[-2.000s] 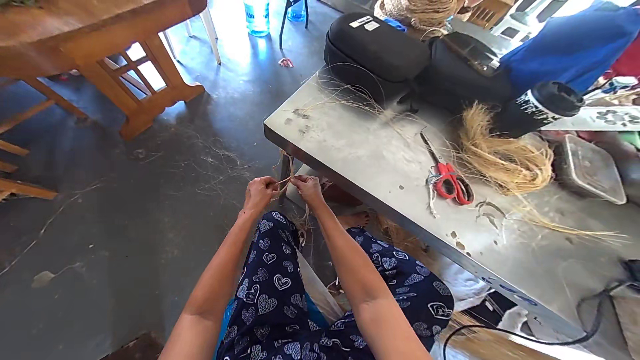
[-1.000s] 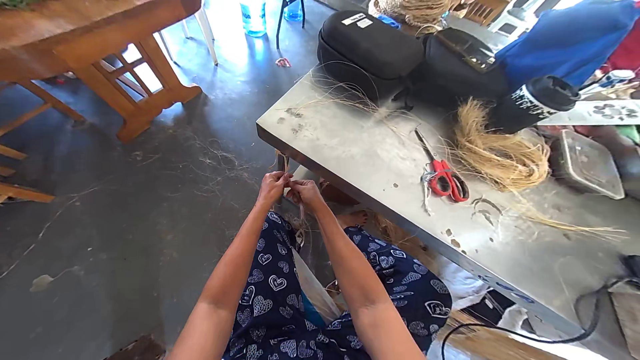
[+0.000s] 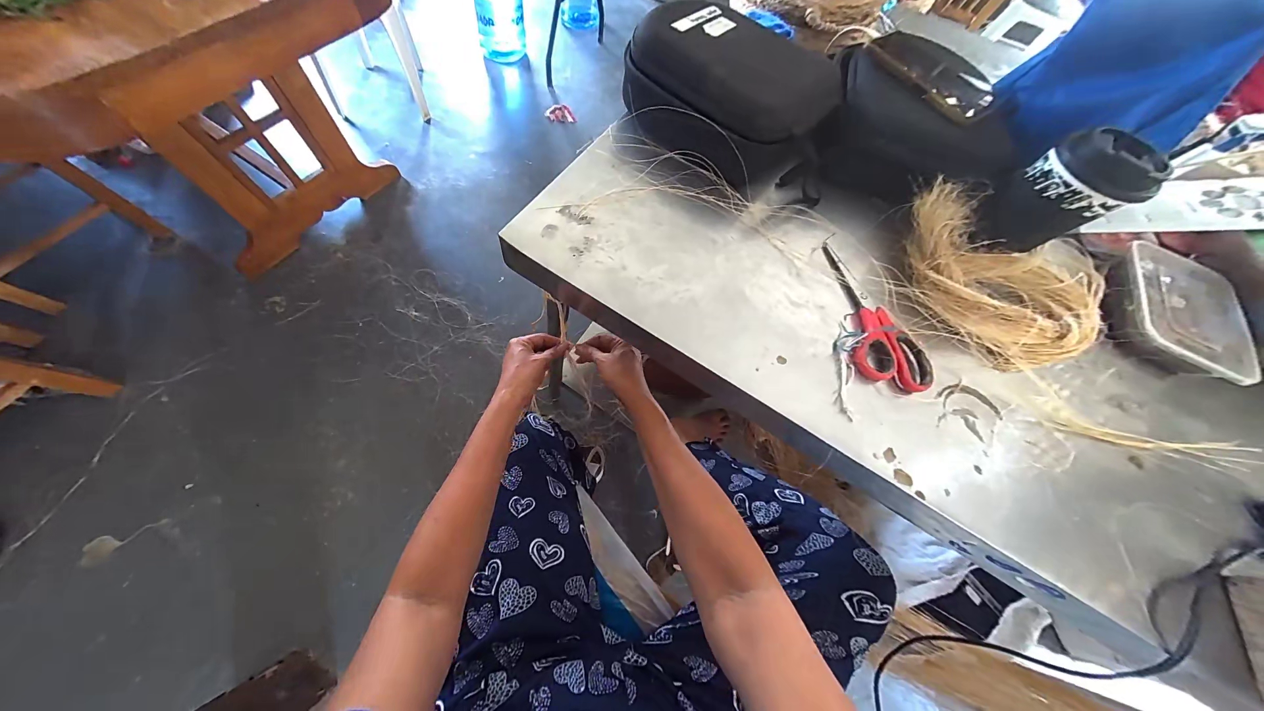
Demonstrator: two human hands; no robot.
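Observation:
My left hand (image 3: 529,363) and my right hand (image 3: 614,363) are close together beside the table's near left corner, above my knees. Between their pinched fingertips runs a thin tan fiber strand (image 3: 564,321), with ends rising above and hanging below the fingers. Red-handled scissors (image 3: 886,348) lie on the metal tabletop (image 3: 681,296), a whitish tie around one handle. Right of them is a looped bundle of pale natural fiber (image 3: 1027,306). Loose fibers (image 3: 731,202) spread across the table's far left part.
Two black zip cases (image 3: 731,69), a black lidded tumbler (image 3: 1086,188) and a clear plastic container (image 3: 1190,311) stand along the table's far side. A black cable (image 3: 1037,671) hangs over the right edge. A wooden table (image 3: 148,59) is at upper left; fiber scraps (image 3: 425,316) litter the floor.
My hands were touching one second ago; now a small gap shows between them, with the strand visible there and rising above the fingertips.

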